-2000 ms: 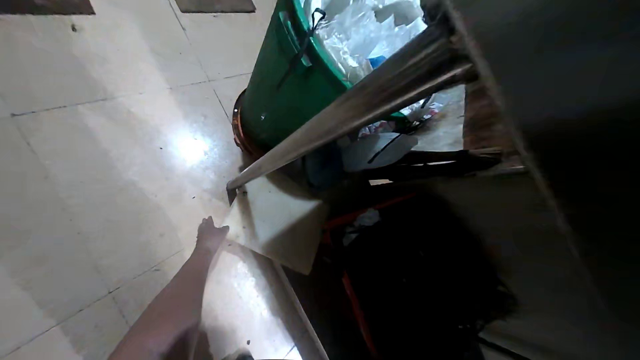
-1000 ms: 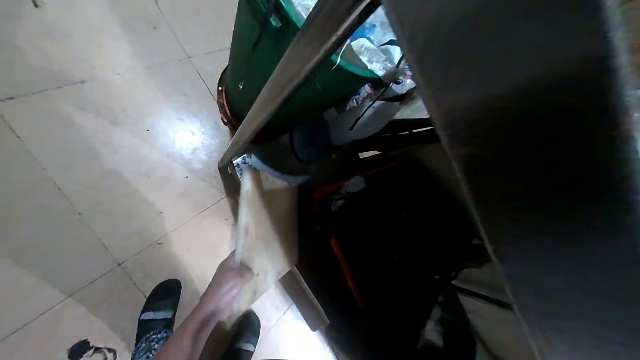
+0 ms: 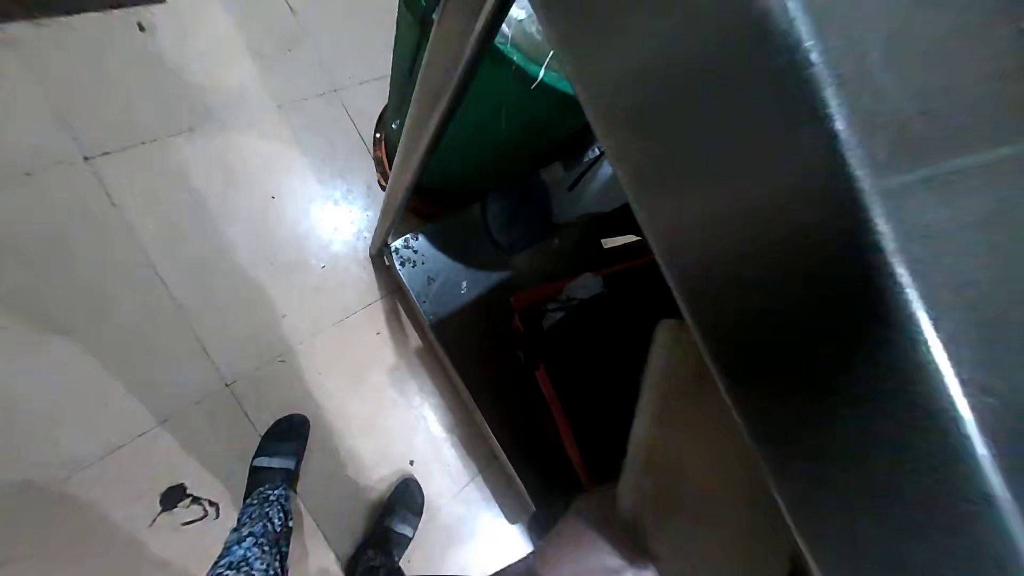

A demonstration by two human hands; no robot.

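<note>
At the bottom edge, my left hand is closed around the left side of a thick pale board, likely a cutting board. Shadow and blur hide its fingers in part. The board stands tilted in the dark space beneath a stainless steel table, whose edge covers the board's right part. Left of the board lies a dark object or opening with a red edge, on the metal lower shelf. My right hand is not in view.
A green bin with plastic waste stands behind the metal table leg. Dark debris lies on the tiled floor near my left shoe; my right shoe is close to the shelf edge.
The board and my left hand have moved right and toward the bottom of the view, off the shelf corner beside the table leg. The view has shifted, showing more of the tabletop.
</note>
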